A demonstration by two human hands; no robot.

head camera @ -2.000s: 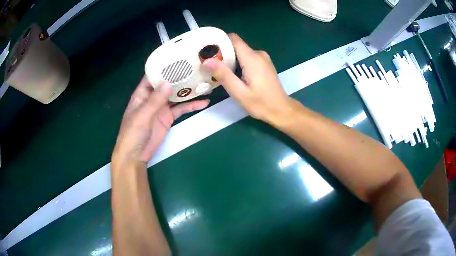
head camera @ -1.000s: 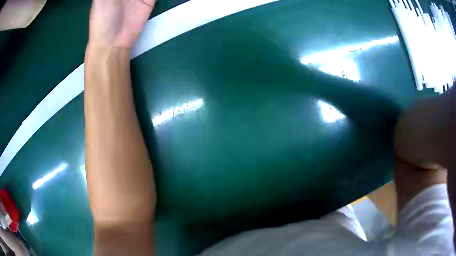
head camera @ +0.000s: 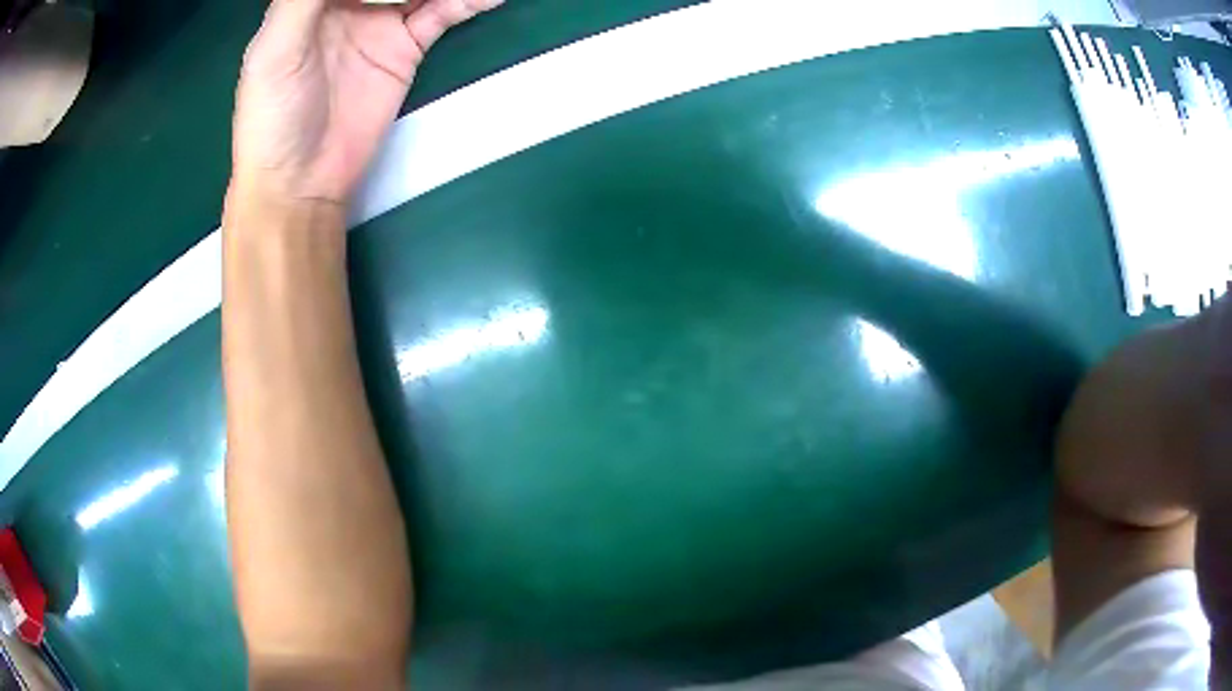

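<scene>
My left hand [head camera: 324, 95] is at the top left, palm up over the white strip, with its fingers partly cut off by the upper edge. A thin sliver of something pale shows between the fingers at that edge; too little is visible to tell what it is or whether it is held. My right hand is out of the picture; only my bent right arm shows at the right edge. Loose white rods [head camera: 1162, 189] lie in a flat pile at the upper right.
The shiny green bench [head camera: 649, 405] is crossed by a long white strip [head camera: 568, 95]. A beige body [head camera: 41, 74] is cut off at the top left. A red bin [head camera: 19, 587] is at the lower left edge, with part of something beside it. Brown cardboard shows below the bench edge at right.
Two seconds ago both hands held a white lid with tubes. The view has since tipped down, my right hand has left the picture and the lid is no longer recognisable.
</scene>
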